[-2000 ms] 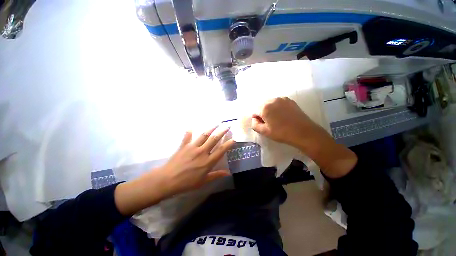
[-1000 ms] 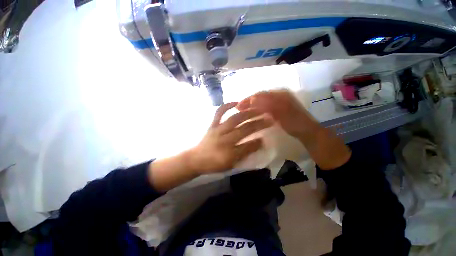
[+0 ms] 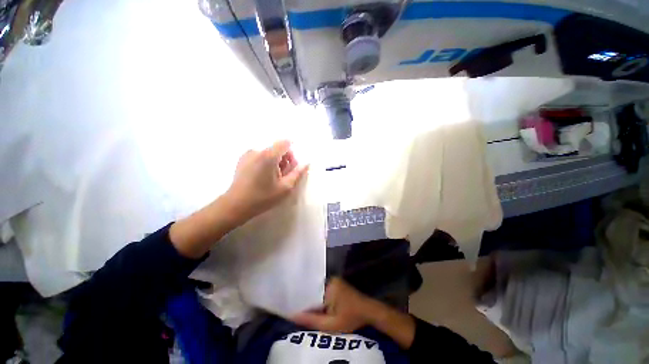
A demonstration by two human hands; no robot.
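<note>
A white cut panel (image 3: 285,249) hangs over the table's front edge towards my lap. My left hand (image 3: 267,178) pinches its upper part, left of the needle area, in strong glare. My right hand (image 3: 341,307) is low in front of my body, at the panel's lower end, with its fingers on the cloth's edge. Cream cut panels (image 3: 445,188) lie right of the needle, their pointed ends over the edge. The dark cylindrical attachment (image 3: 338,114) hangs beside the presser foot area, which glare hides.
The sewing machine head (image 3: 427,43) spans the top. A clear tray (image 3: 562,135) with pink-red and white items stands at right. A grey ruler strip (image 3: 562,178) runs along the front edge. Large white fabric (image 3: 78,206) lies at left. Greyish cloth (image 3: 548,298) is at lower right.
My hands were together near the needle and are now apart. My right hand has moved down towards my lap, and the white panel is now stretched between both hands. The cream panels are uncovered.
</note>
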